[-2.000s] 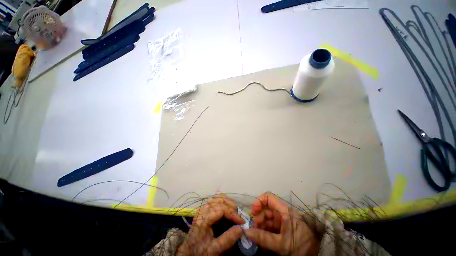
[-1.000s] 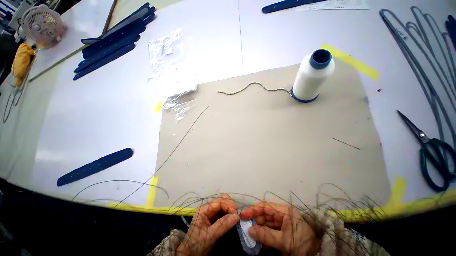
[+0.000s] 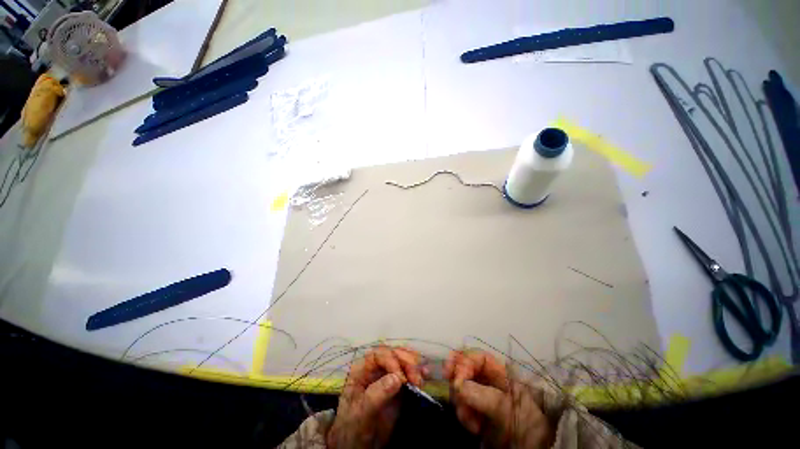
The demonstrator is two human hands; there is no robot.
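Observation:
My left hand [image 3: 377,395] is at the bottom centre, below the near table edge, with thumb and fingers pinched on a small strap [image 3: 423,395]. The strap shows as a thin pale and dark sliver, seen nearly edge-on. My right hand [image 3: 491,395] is just to its right, apart from the strap, with thumb and fingertips brought together. I cannot tell whether a needle or thread is between those fingertips. Loose dark thread lengths [image 3: 592,351] curl along the near edge and over the right sleeve.
A beige board [image 3: 456,263] bears a white thread cone [image 3: 537,171]. Green-handled scissors [image 3: 744,316] lie right, below grey-blue trim loops [image 3: 728,158]. Navy straps lie far left [image 3: 206,92], near left [image 3: 158,300] and at the top [image 3: 570,39]. A clear plastic bag [image 3: 320,193] touches the board.
The view has shifted, showing more of the top strap. The strap in my left hand has turned from its pale face to edge-on. My right hand has moved away from it.

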